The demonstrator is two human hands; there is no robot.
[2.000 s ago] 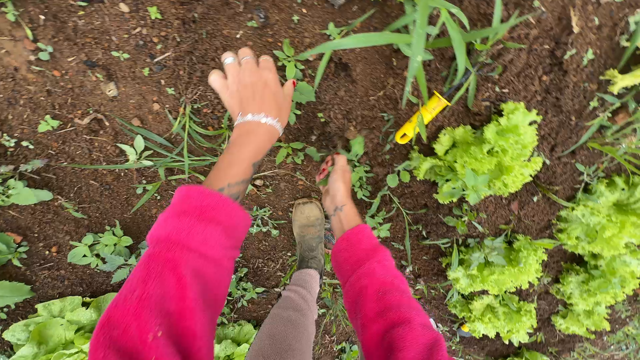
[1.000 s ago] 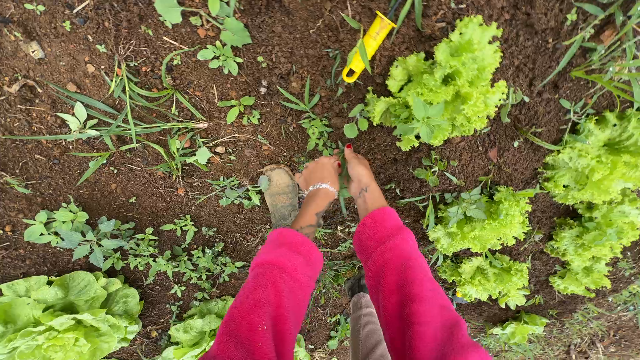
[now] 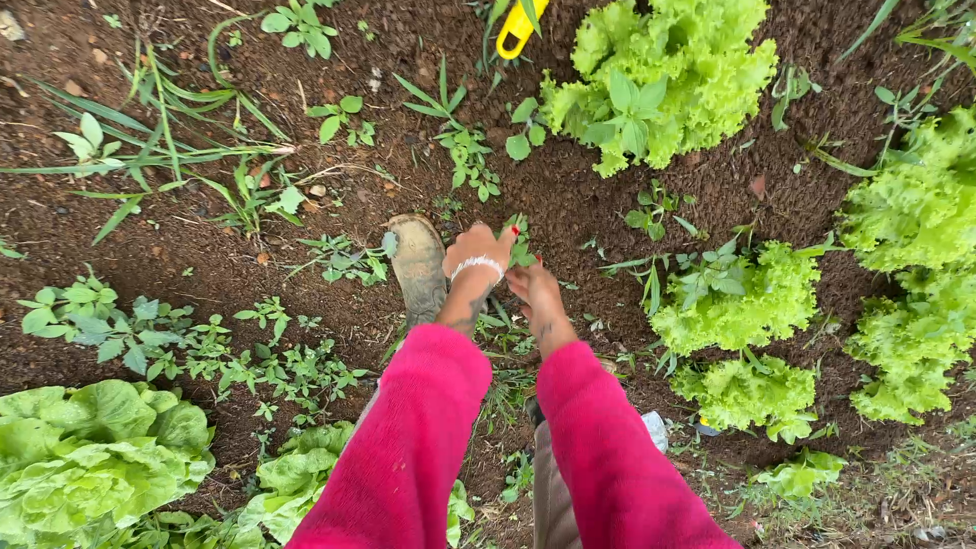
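Observation:
My left hand, with a white bracelet at the wrist, is closed around a small leafy green plant just past the toe of my boot. Close beside it on the right, my right hand has its fingers bent toward the plant's lower leaves; whether it grips them is hidden. Red nails show on both hands. Under and left of the left hand is a muddy boot. Small broad-leaved weeds grow in the brown soil ahead of the hands.
A yellow tool handle lies at the top. Curly lettuces stand at the right, with more lettuce at the lower left. Long grass blades spread at the upper left, and low weeds grow below them.
My hands were apart two seconds ago and are now side by side at the small plant. A red-handled item seen in my right hand then is no longer visible. The view has shifted.

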